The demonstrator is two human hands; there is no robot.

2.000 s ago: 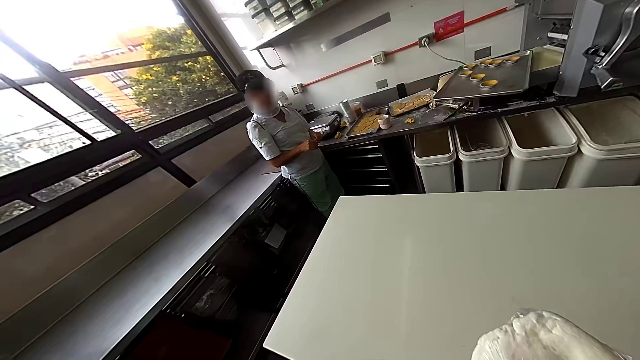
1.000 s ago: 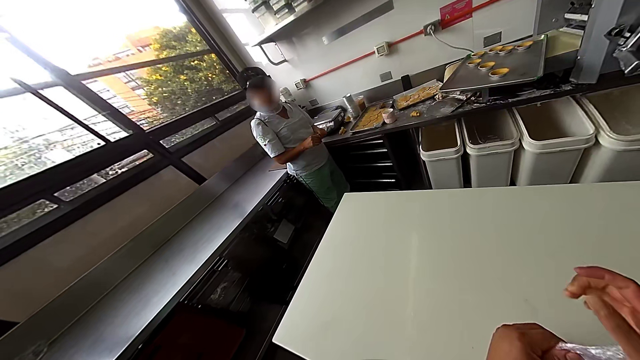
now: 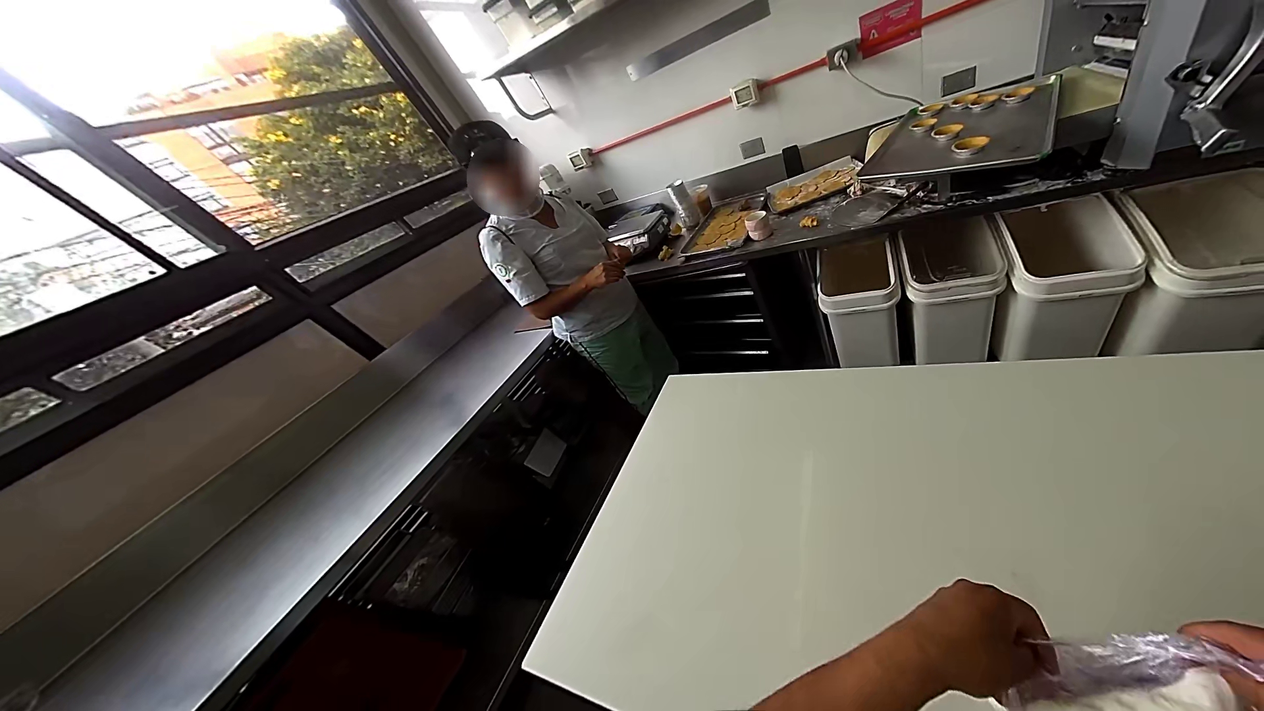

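Over the lower right part of the white worktable (image 3: 869,494), my left hand (image 3: 978,642) grips one side of a clear plastic film (image 3: 1116,664). My right hand (image 3: 1229,647), cut off by the right edge of the view, has its fingers on the film's other side. Beneath the film, at the bottom edge, lies a piece of white dough (image 3: 1175,693), mostly hidden by the film and cropped by the frame.
A person (image 3: 563,257) stands beyond the table's far left corner. Along the back counter are trays of cut dough (image 3: 726,227) and a metal tray (image 3: 1007,138) with small filled cups. White bins (image 3: 859,321) stand below; a steel counter (image 3: 395,434) runs under the windows.
Both hands have come into view since the earliest frame, where only the white dough lay at the table's near edge. The plastic film is now stretched between them over the dough.
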